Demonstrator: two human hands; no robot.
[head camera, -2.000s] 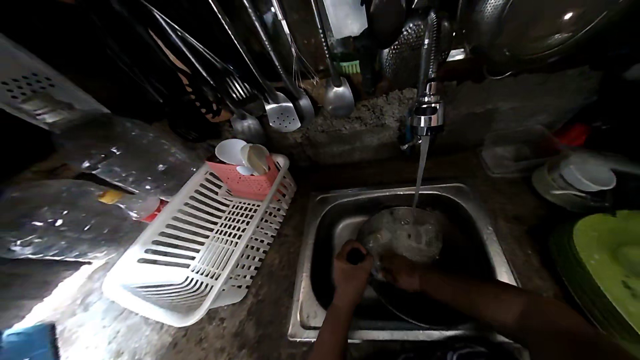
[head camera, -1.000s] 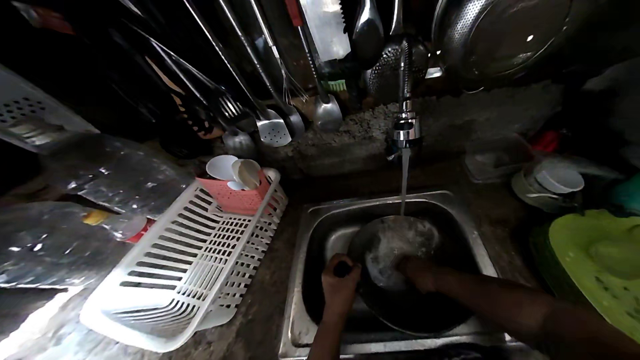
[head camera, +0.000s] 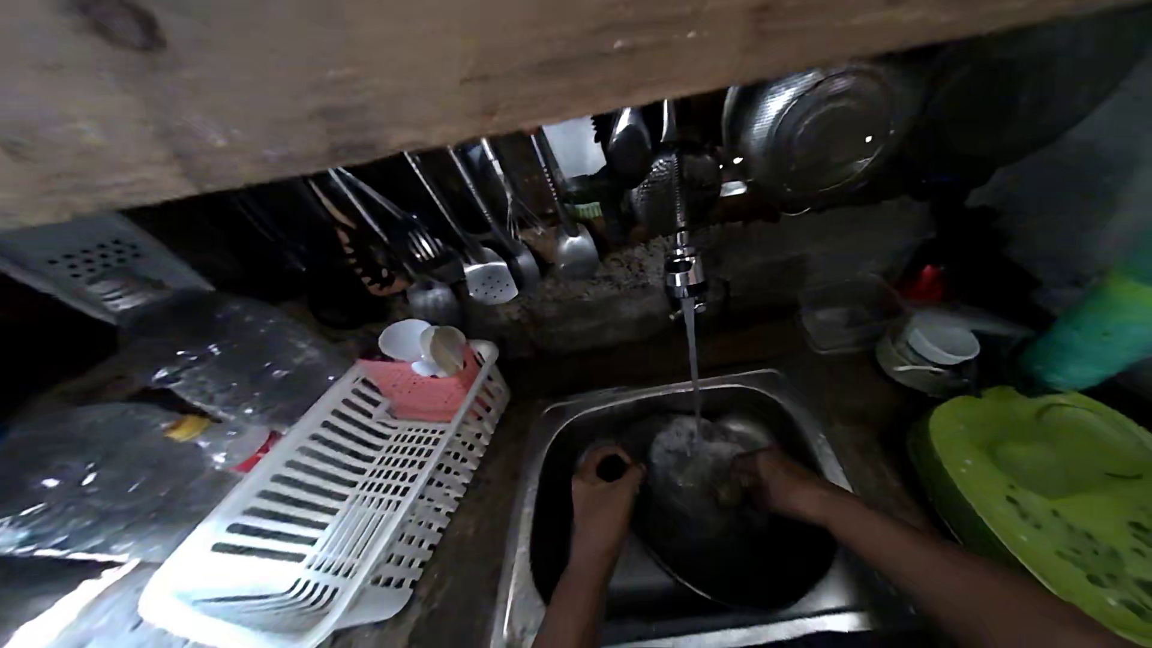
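Observation:
A dark round pan (head camera: 720, 558) lies tilted in the metal sink (head camera: 531, 504), with water inside it. My left hand (head camera: 608, 490) is closed around the pan's black handle, whose round end shows between thumb and fingers. My right hand (head camera: 774, 481) is at the pan's inner right side, its fingertips blurred and partly in the water; whether it holds anything cannot be told. From the faucet (head camera: 686, 274) a stream of water falls into the pan between my hands.
Left of the sink stands a white plastic dish rack (head camera: 297, 504) with a pink cutlery holder (head camera: 423, 387). Large clear plastic bottles (head camera: 243, 360) lie beyond it. Green trays (head camera: 1044, 486) and stacked bowls (head camera: 940, 342) are at right. Utensils (head camera: 490, 274) hang behind; a wooden beam (head camera: 450, 72) crosses above.
My right hand has moved from the middle of the pan toward its right side. My left hand keeps its hold on the handle. The view has shifted, bringing the wooden beam in.

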